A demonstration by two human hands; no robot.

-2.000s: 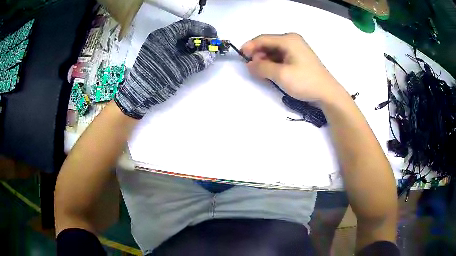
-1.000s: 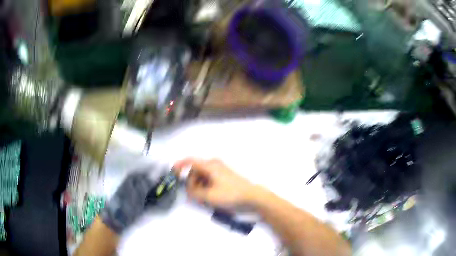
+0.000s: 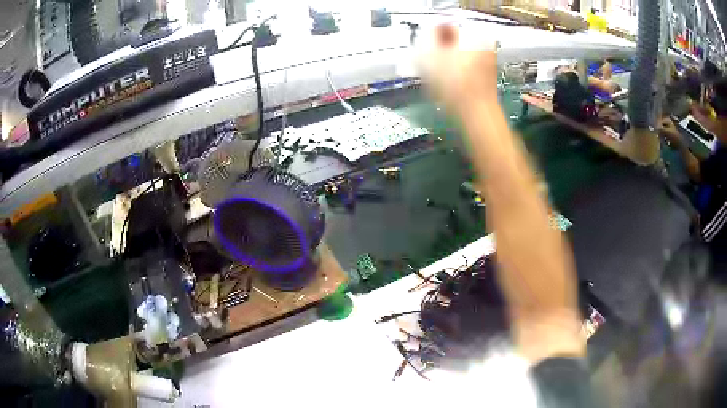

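Observation:
My right hand (image 3: 462,68) is bare, raised and blurred at the top of the view. It overlaps the front edge of the overhead shelf (image 3: 311,88). I cannot tell whether it touches the shelf or holds anything. My left hand is out of the picture. The black cable pile (image 3: 462,307) lies on the white paper (image 3: 303,366), partly behind my right forearm. The circuit board and the coiled cable from before are not in view.
A black fan with a purple ring (image 3: 267,231) stands on a wooden board (image 3: 307,299). A white cylinder with tan wrapping (image 3: 108,370) is at lower left. A dark lettered box (image 3: 127,80) is on the shelf. A person's arm (image 3: 677,139) shows at far right.
The view has tilted up to the shelf. My right hand has moved from the board, up and away over the bench. My gloved left hand, with the board, has left the picture.

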